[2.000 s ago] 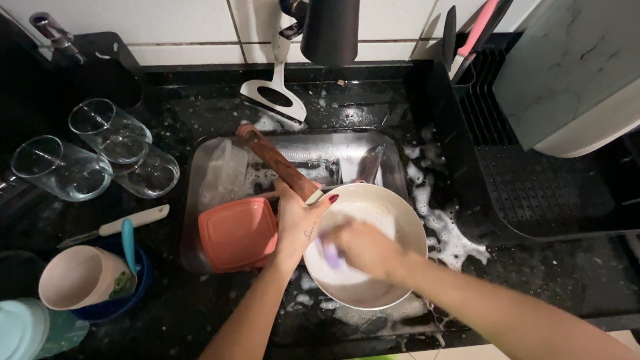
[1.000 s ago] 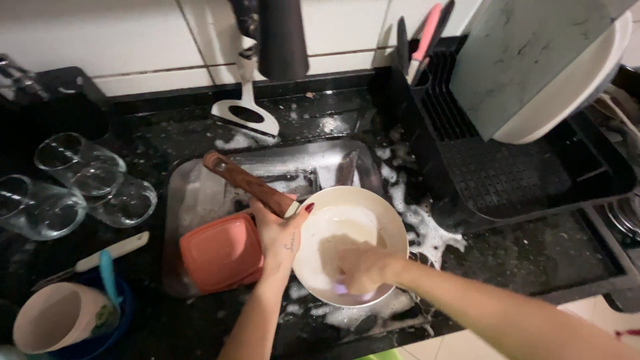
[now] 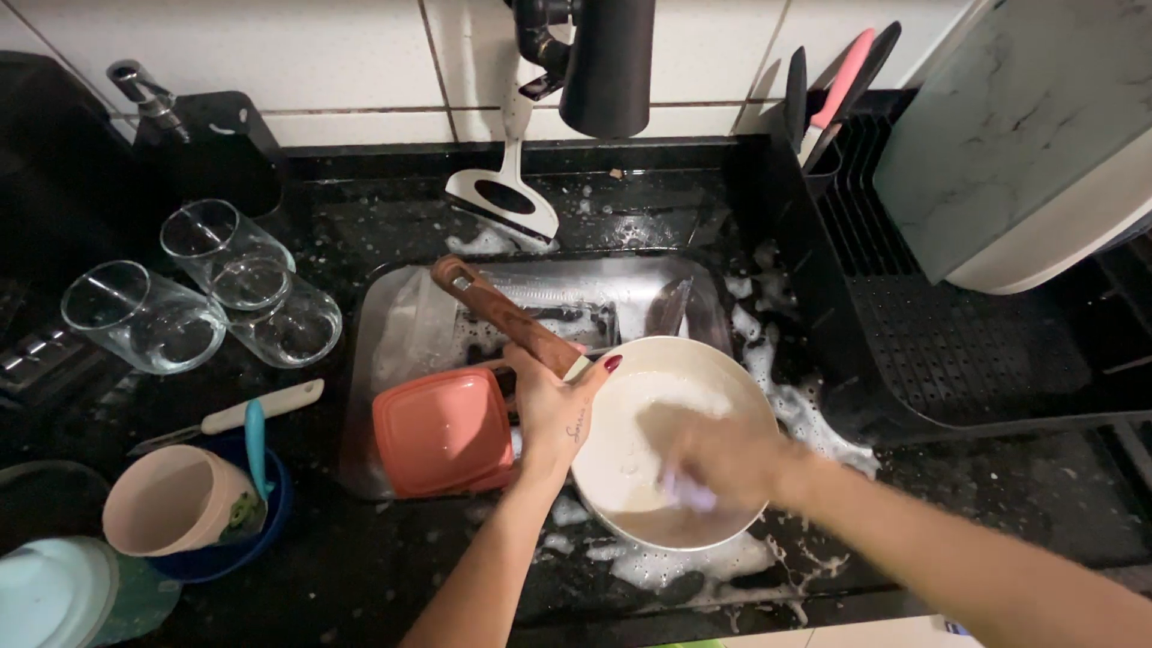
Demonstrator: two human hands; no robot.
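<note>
A cream-coloured frying pan with a brown wood-look handle sits tilted over the sink's front right edge. My left hand grips the handle close to the pan, thumb near the rim. Inside the pan, my right hand, blurred by motion, holds a purplish scrubbing sponge against the soapy surface. Just left of my left hand, a coral plastic container rests in the steel sink basin, where foam and other wet items partly show.
Drinking glasses, a white-handled knife, a pink cup and a blue bowl stand left. A black faucet hangs above; a white squeegee leans behind. The black dish rack holds knives and a cutting board.
My right hand has moved within the pan, from its lower part a second ago to farther up now. My left hand keeps its grip on the handle. The view has shifted.
</note>
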